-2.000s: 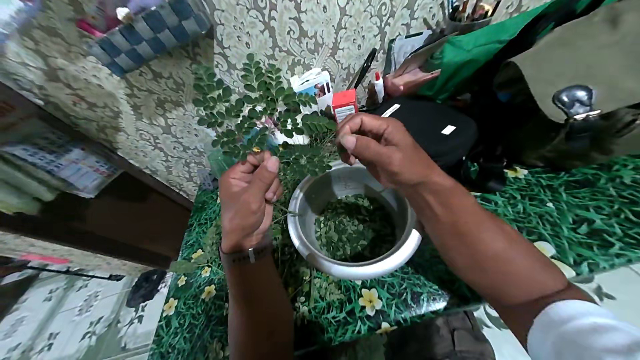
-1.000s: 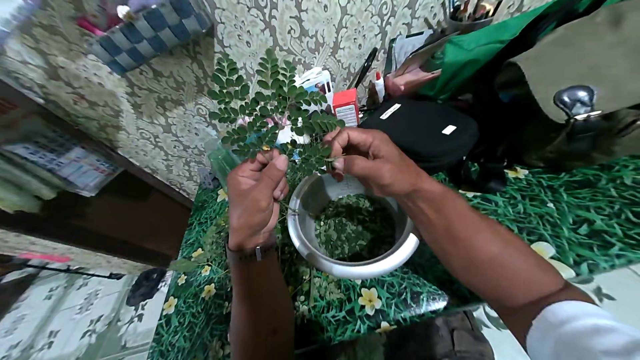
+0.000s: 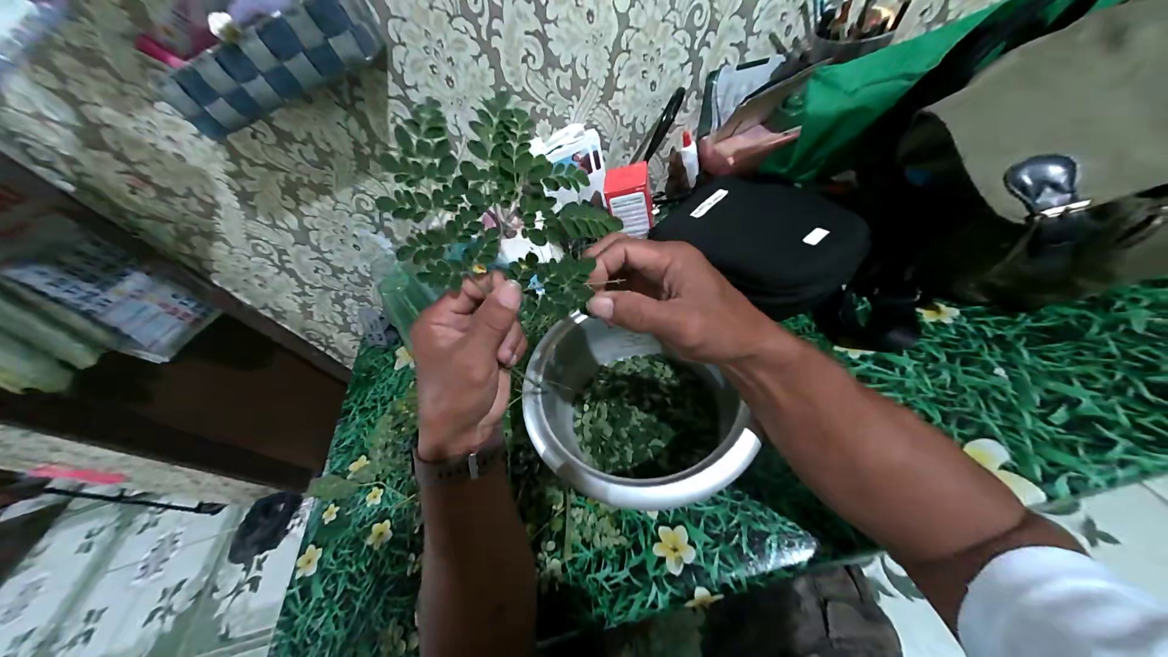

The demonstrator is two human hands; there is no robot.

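Note:
A leafy green sprig with small rounded leaflets rises above my left hand, which pinches its stem between thumb and fingers. My right hand is at the sprig's lower right, thumb and forefinger close around the edge of a leaflet cluster; the exact contact is hard to make out. Below and between the hands stands a round metal pot with a wide shiny rim. Loose green leaflets lie inside it. More leafy stems are under and beside my left forearm, partly hidden by it.
The table has a grass-and-flower patterned cover. Behind the pot are a red and white box, a black zippered case and a glue bottle. An olive bag is at the right. A checkered woven basket hangs upper left.
The sprig has shifted and turned slightly in my left hand. My right hand has moved a little down from its place two seconds ago, staying beside the leaves.

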